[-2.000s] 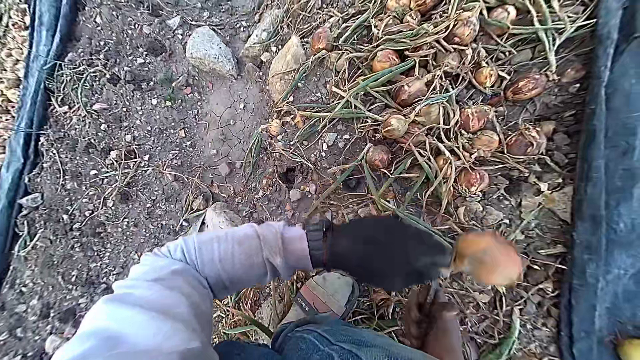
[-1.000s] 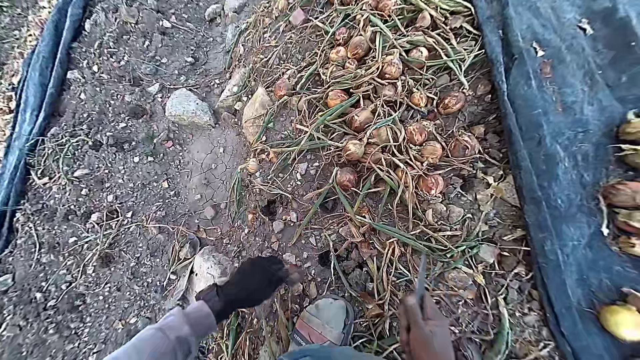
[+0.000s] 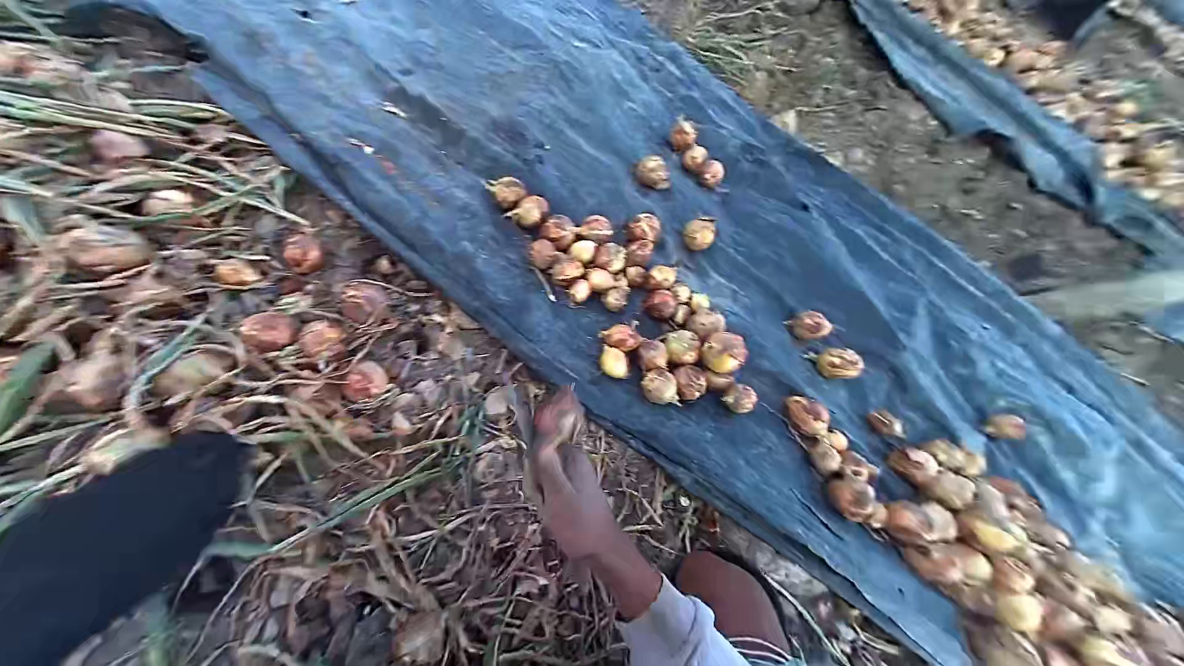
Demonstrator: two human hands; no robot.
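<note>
My right hand (image 3: 578,499), bare below a pale sleeve, is by the near edge of the dark blue sheet (image 3: 444,250). It is shut on a knife, whose blurred blade (image 3: 524,421) points up. A reddish rounded thing (image 3: 559,416), perhaps an onion, shows at its fingertips. My left hand (image 3: 120,536), in a dark glove, is a large blurred shape at lower left over onion leaves; its fingers cannot be made out. Onions with leaves (image 3: 268,330) lie on the soil at left. Trimmed onions (image 3: 680,347) rest in a loose group on the sheet.
A larger heap of onions (image 3: 999,555) covers the sheet's lower right. Dry leaves and stalks (image 3: 444,573) litter the soil near my foot (image 3: 731,597). Beyond a strip of bare soil (image 3: 925,185), another sheet (image 3: 971,102) has onions beside it.
The view has swung far to the right, onto the sheet. The onion seen by my gloved hand two seconds ago is gone from that hand one second ago.
</note>
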